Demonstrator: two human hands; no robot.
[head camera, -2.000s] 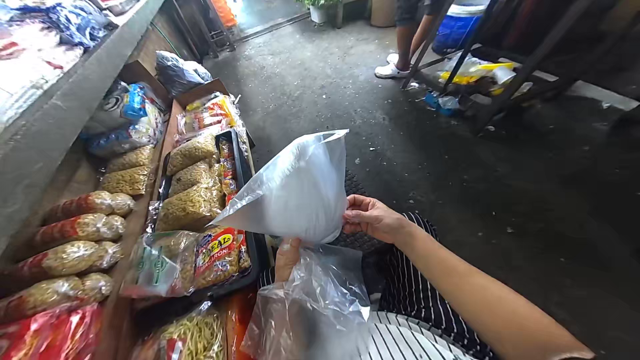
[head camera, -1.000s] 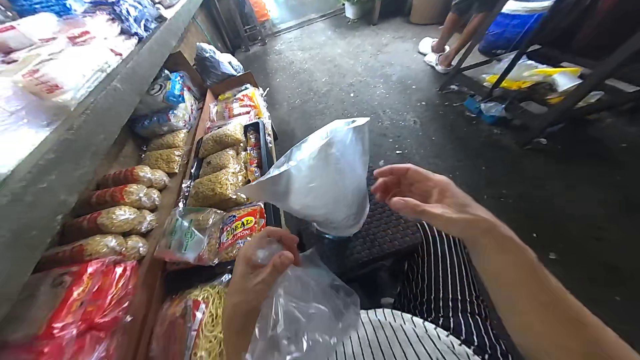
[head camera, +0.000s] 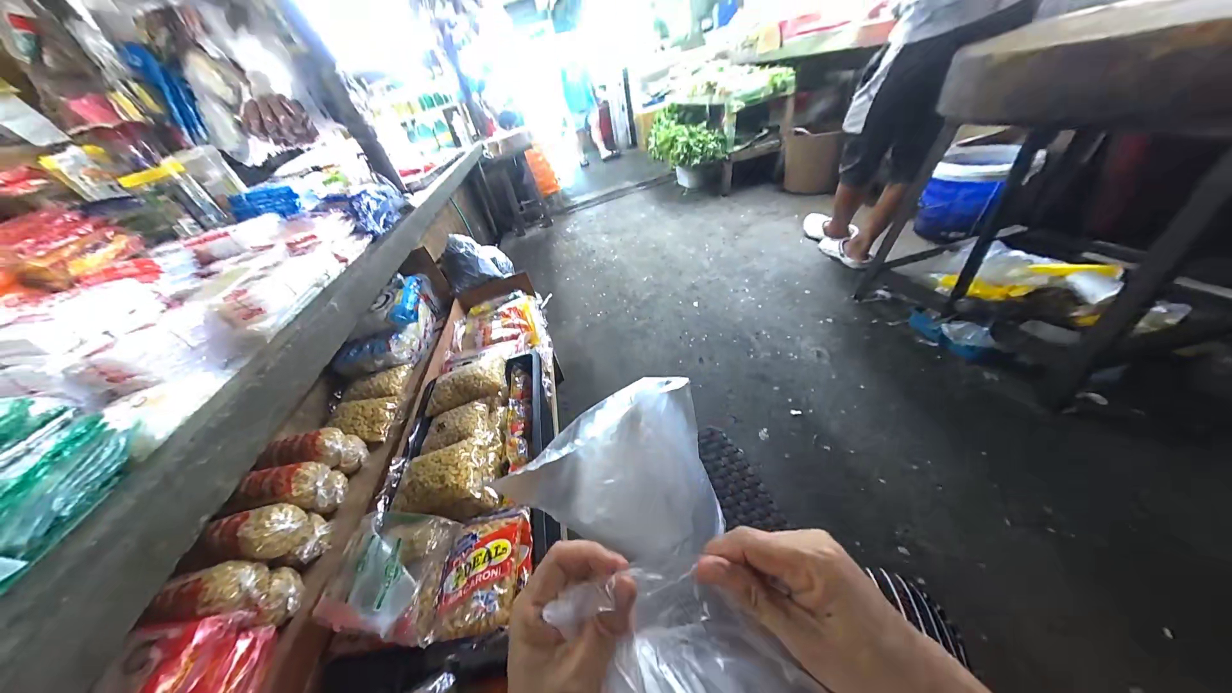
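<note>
A translucent plastic bag (head camera: 626, 462) with a pointed corner to the left stands just beyond my hands, above a dark woven surface (head camera: 739, 481). My left hand (head camera: 568, 616) pinches clear plastic film (head camera: 674, 597) at the lower centre, a crumpled bit of it showing between thumb and fingers. On the right, my right hand (head camera: 799, 597) pinches the same film with thumb and index finger, close to the lower edge of the translucent bag. Whether film and bag are joined cannot be told. Left of my hands lies a red-labelled packet of macaroni (head camera: 486, 568).
Packed pasta bags (head camera: 448, 476) fill trays along the left, below a ledge (head camera: 318, 327) heaped with plastic packages. A person in dark shorts (head camera: 890, 135) stands beyond. At the right are a dark-legged table (head camera: 1088, 87) and a blue bucket (head camera: 962, 192). A potted green plant (head camera: 688, 144) stands farther back.
My right hand, apart from the plastic one second ago, now pinches the film beside my left hand. The hands have come close together. The view has tilted up.
</note>
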